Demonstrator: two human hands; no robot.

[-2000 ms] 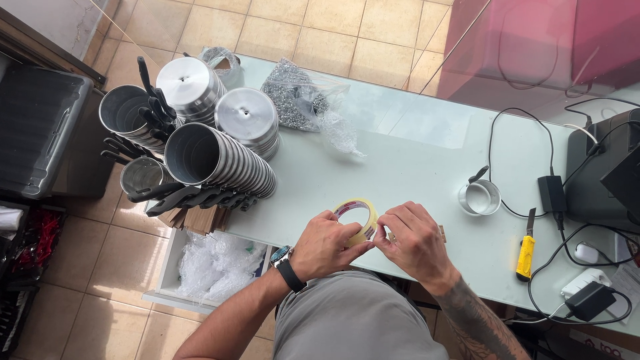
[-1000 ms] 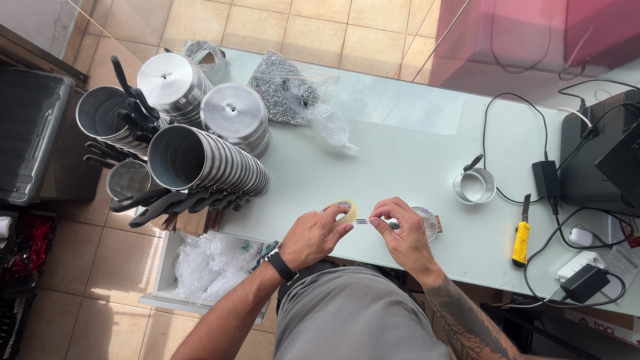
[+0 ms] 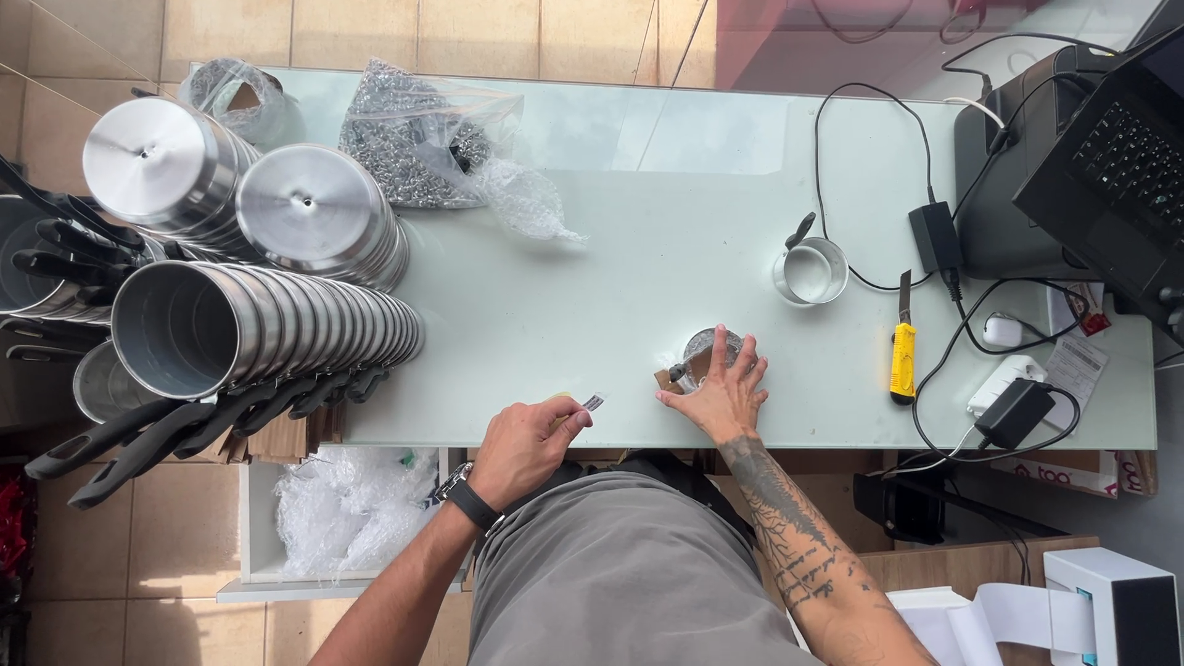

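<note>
Near the table's front edge, my left hand (image 3: pixel 530 447) pinches a short piece of tape (image 3: pixel 594 402) with dark marks; a yellowish edge of the tape roll (image 3: pixel 561 396) shows behind the fingers, the rest hidden. My right hand (image 3: pixel 721 388) is spread over a small metal cup in clear wrap (image 3: pixel 700 344), fingers and thumb around it, with a bit of brown cardboard (image 3: pixel 668 380) at its left side. Further right, a small metal cup with a dark handle (image 3: pixel 810 271) stands upright on the table. A yellow utility knife (image 3: pixel 903 361) lies with its blade out.
Nested metal pots with black handles (image 3: pixel 268 324) crowd the left end, beside a plastic bag of small metal parts (image 3: pixel 407 139). An open drawer (image 3: pixel 254 527) holds clear plastic wrap. At right are a laptop (image 3: pixel 1124 157), cables, a black power adapter (image 3: pixel 936 236) and a white power strip (image 3: pixel 1004 384).
My hands have moved apart. The right hand, earlier close to the left one at the tape, is now on the wrapped cup. The tape roll has become mostly hidden by the left hand.
</note>
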